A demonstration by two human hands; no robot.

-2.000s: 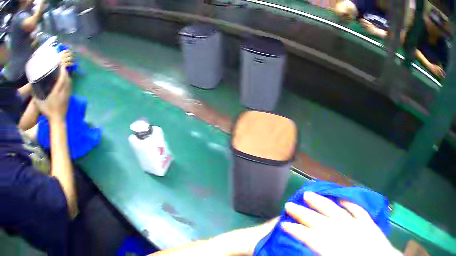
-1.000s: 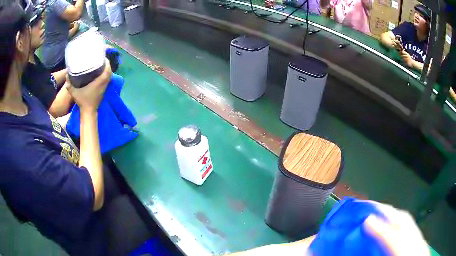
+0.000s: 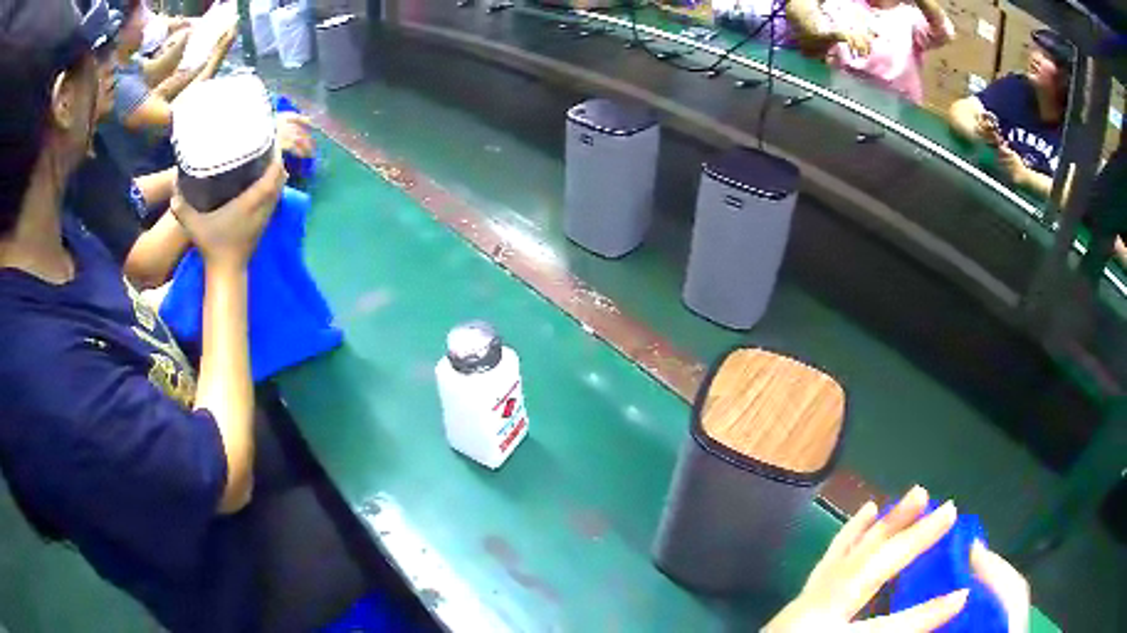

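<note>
My left hand (image 3: 853,575) is at the bottom right edge, its fingers spread along the near side of a bunched blue cloth (image 3: 945,575). Whether it grips the cloth is unclear. My right hand (image 3: 1004,591) is partly cut off by the bottom edge and holds the cloth from its right side. Anything inside or under the cloth is hidden. A grey speaker (image 3: 729,519) stands upright just left of my hands, its wood-grain top panel (image 3: 776,412) facing up inside a black rim. My hands look clear of it.
A white bottle (image 3: 483,402) stands on the green bench (image 3: 408,433), left of the speaker. Two grey speakers (image 3: 612,179) (image 3: 742,247) stand on the conveyor beyond the brown edging (image 3: 544,278). A worker (image 3: 118,408) at left holds a speaker (image 3: 225,142) and blue cloth. People sit across the line.
Since one second ago, my left fingers have come into view, spread at the cloth, and the right hand is lower at its right side. Earlier the right hand lay over the cloth.
</note>
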